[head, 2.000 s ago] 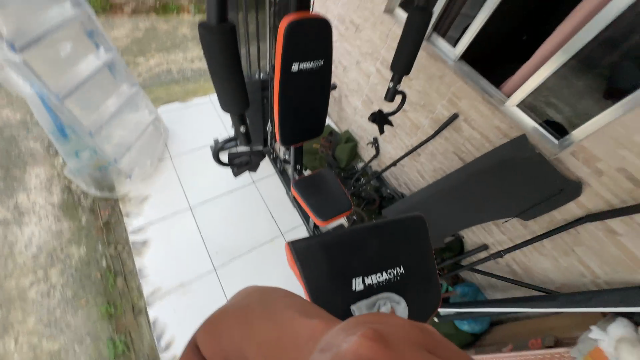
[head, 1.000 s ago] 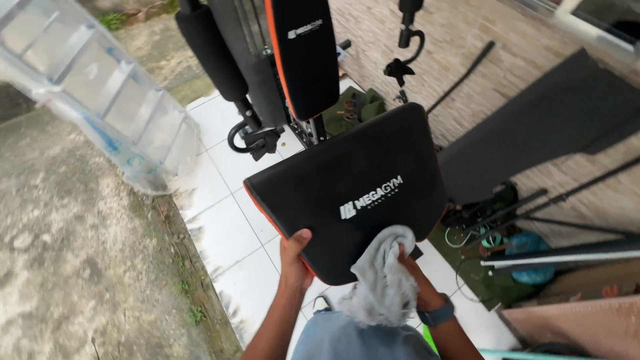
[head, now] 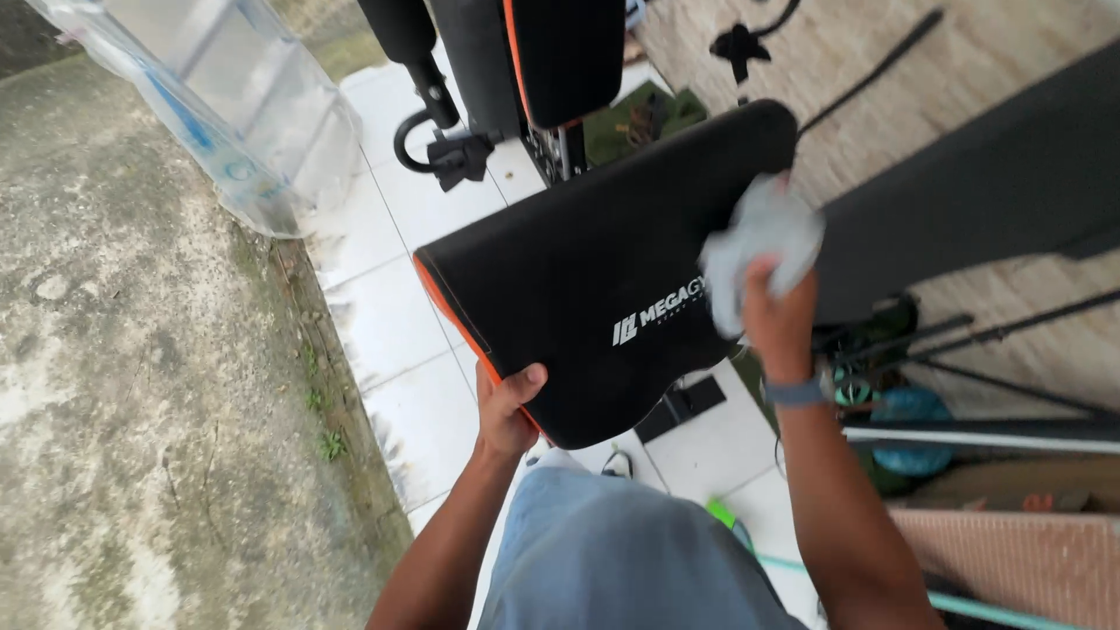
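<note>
A black padded gym bench cushion (head: 577, 271) with orange sides and a Megagym logo is held tilted in front of me. My left hand (head: 510, 407) grips its lower left edge, thumb on top and the other fingers hidden beneath. A light grey cloth (head: 761, 236), blurred, lies bunched in my right hand (head: 779, 306), against the right part of the cushion and over the end of the logo. A watch with a grey-blue band (head: 796, 392) is on my right wrist.
Beyond the cushion stands the home gym's backrest (head: 573, 52), with a foam-covered arm (head: 402, 35) beside it. A plastic-wrapped ladder-like item (head: 262, 114) is at upper left. Metal bars (head: 980, 435), a blue bag (head: 912, 429) and a cardboard box (head: 1015, 560) lie at right.
The cloth in my right hand has moved up and right over the cushion since one second ago. My left hand stays on the cushion's edge.
</note>
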